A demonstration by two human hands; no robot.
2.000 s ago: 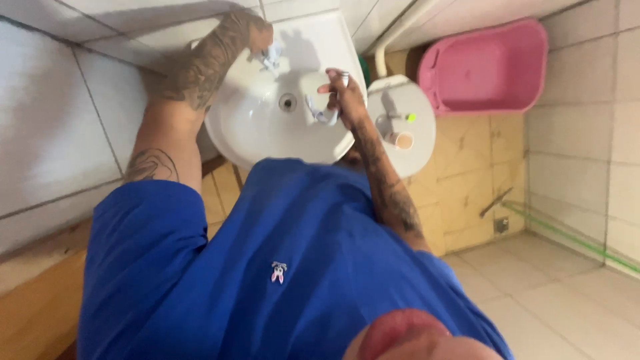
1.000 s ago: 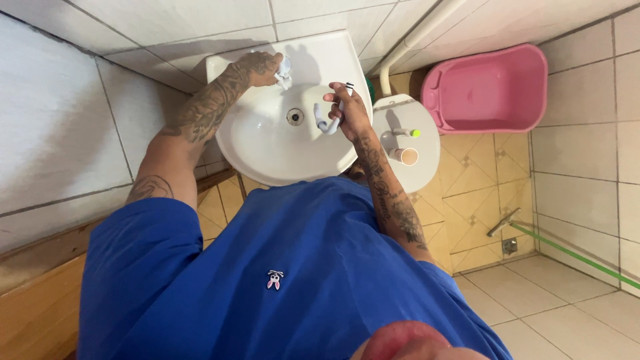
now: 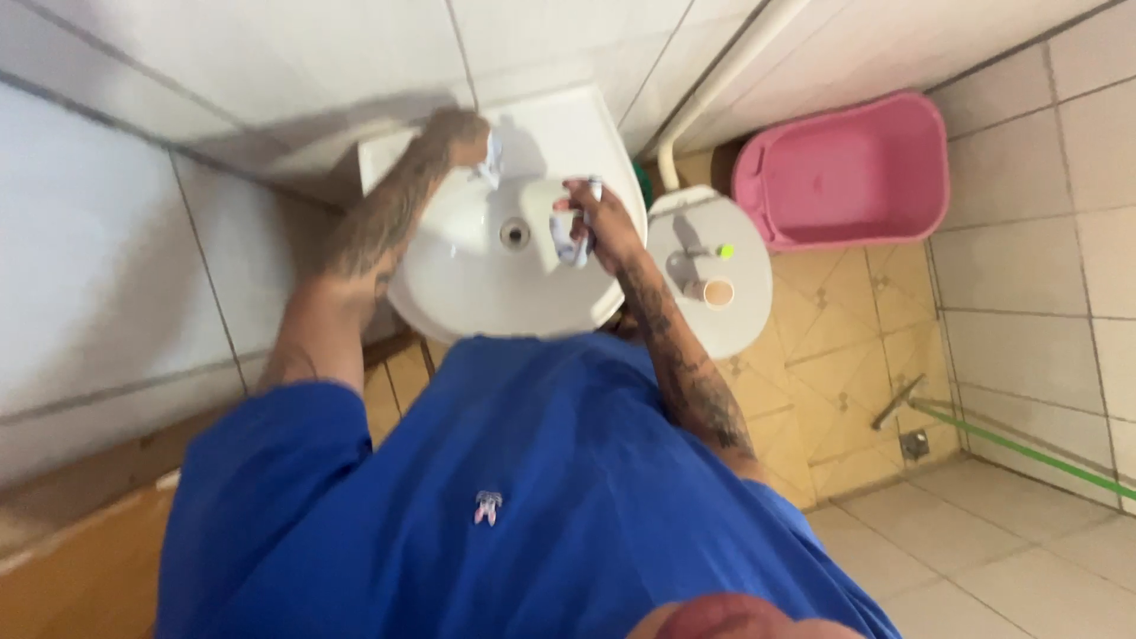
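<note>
My left hand [image 3: 461, 138] is at the back left of a white washbasin [image 3: 550, 306], against a pale, glossy thing [image 3: 490, 160] that may be the tap or a cloth; I cannot tell which. Over the basin's right side, my right hand [image 3: 603, 222] is closed on a slim white object with a dark end, blurred. A pale, crumpled-looking item [image 3: 568, 240] hangs at its fingers, over the bowl. Between the hands lies the drain [image 3: 515, 233]. Its opening shows nothing in it.
Right of the basin is a white toilet lid [image 3: 741, 328], bearing a paper cup [image 3: 717, 293] and a small item with a green cap [image 3: 726, 251]. Beyond stands a pink plastic tub [image 3: 852, 177]. A green-handled squeegee [image 3: 1021, 448] rests by a floor drain [image 3: 914, 445].
My left hand has stayed near the back left of the basin, shifting slightly. The right hand still holds its object over the basin's right side.
</note>
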